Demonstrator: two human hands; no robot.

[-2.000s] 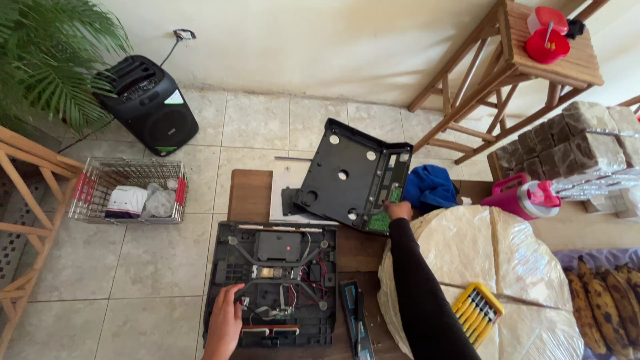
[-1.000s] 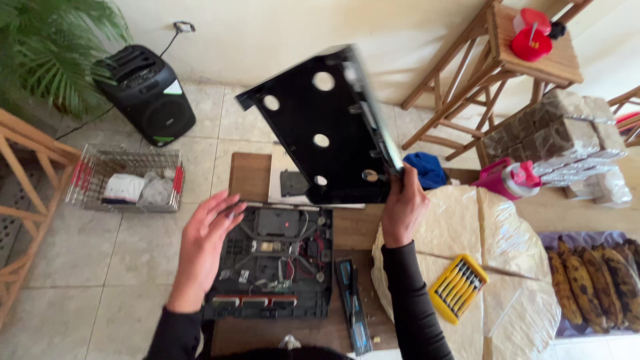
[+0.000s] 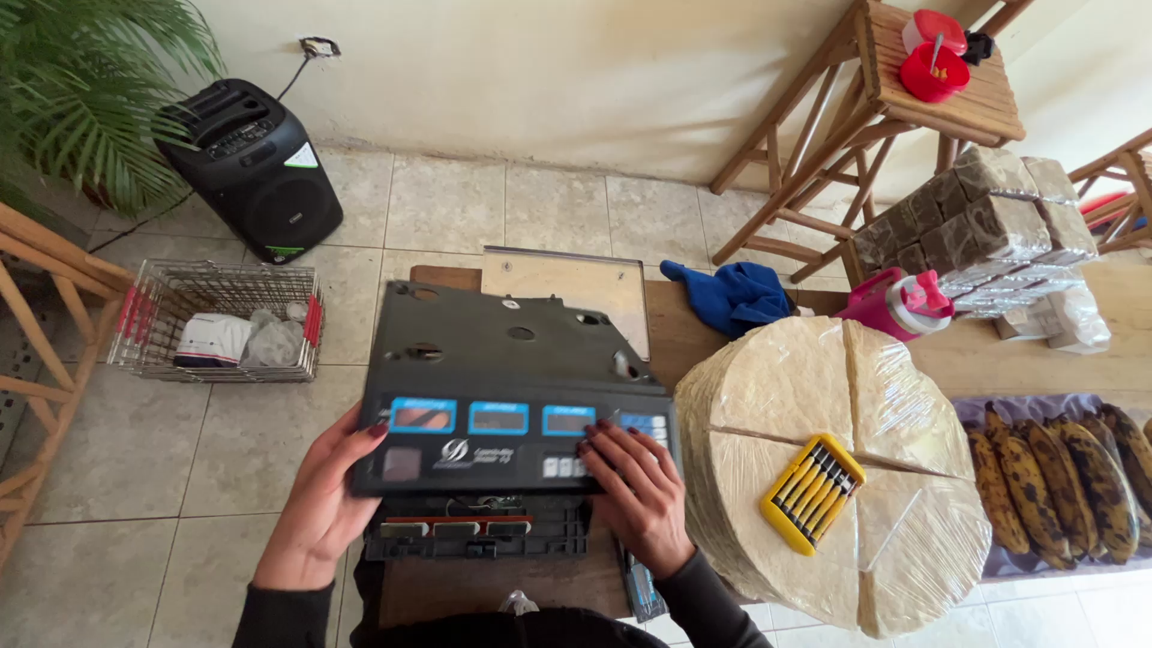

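Note:
Both my hands hold the black plastic top cover of a digital scale (image 3: 517,360), its display panel facing up toward me. My left hand (image 3: 328,490) grips the cover's left front corner. My right hand (image 3: 639,490) is at the right front, fingers lying on the keypad area. Beneath the cover sits the scale's opened base (image 3: 562,531), mostly hidden; its front edge shows with small display modules and an orange-red strip. A metal plate (image 3: 576,279) lies behind on the wooden table.
Right of the scale stands a stack of wrapped flatbreads (image 3: 783,378) bearing a yellow screwdriver set (image 3: 813,495). Farther off are a blue cloth (image 3: 733,297), a pink tumbler (image 3: 886,301), wrapped brown blocks (image 3: 981,220) and plantains (image 3: 1062,486). A wire basket (image 3: 220,360) and speaker (image 3: 288,193) stand left.
The cover was lifted and turned over, from its inner side showing to its display side showing, and is now over the base. My left hand has come to hold it too.

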